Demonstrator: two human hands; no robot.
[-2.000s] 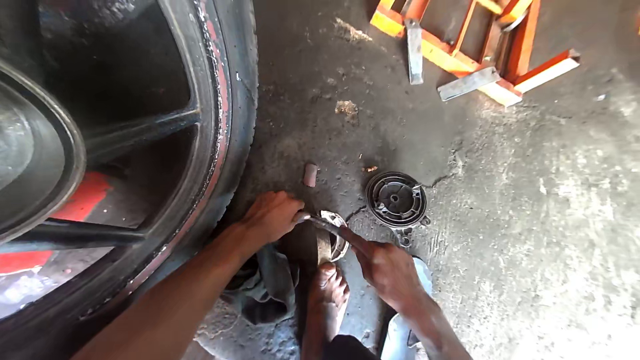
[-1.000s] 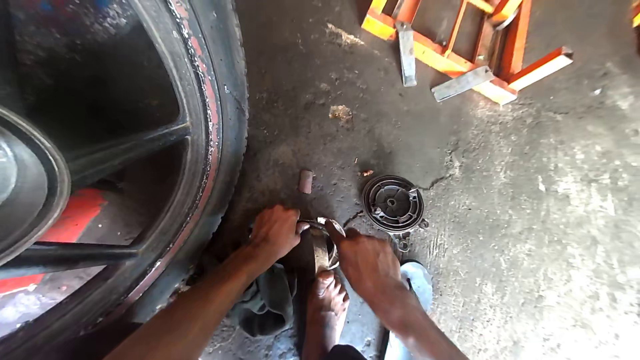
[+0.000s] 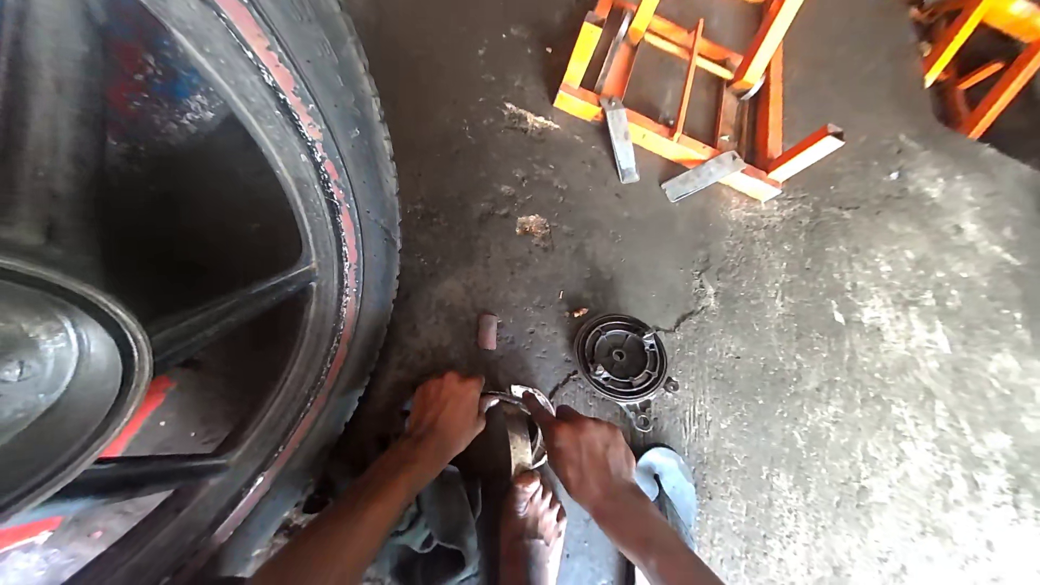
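Both hands work low in the frame, over a bare foot. My left hand [image 3: 445, 414] is closed on the left end of a thin strip [image 3: 502, 396], perhaps sandpaper or a blade. My right hand [image 3: 587, 455] grips the other end, its index finger along a curved metal brake shoe [image 3: 518, 443]. The shoe stands in front of the toes of the bare foot [image 3: 532, 520]. To the right of the hands, a round metal brake hub plate [image 3: 619, 356] lies on the floor. A small reddish-brown block [image 3: 487, 331] lies above the hands.
A large spoked wheel with a tyre [image 3: 374, 203] fills the left side. An orange metal frame [image 3: 674, 146] stands at the top, another orange frame [image 3: 979, 81] at the top right. A light blue sandal [image 3: 670, 487] is beside my right hand, dark cloth [image 3: 439, 520] beside the foot.
Both hands stay at the brake shoe. Two seconds ago my right hand was a little farther right of the shoe, and the strip between the hands lay at more of a slant.
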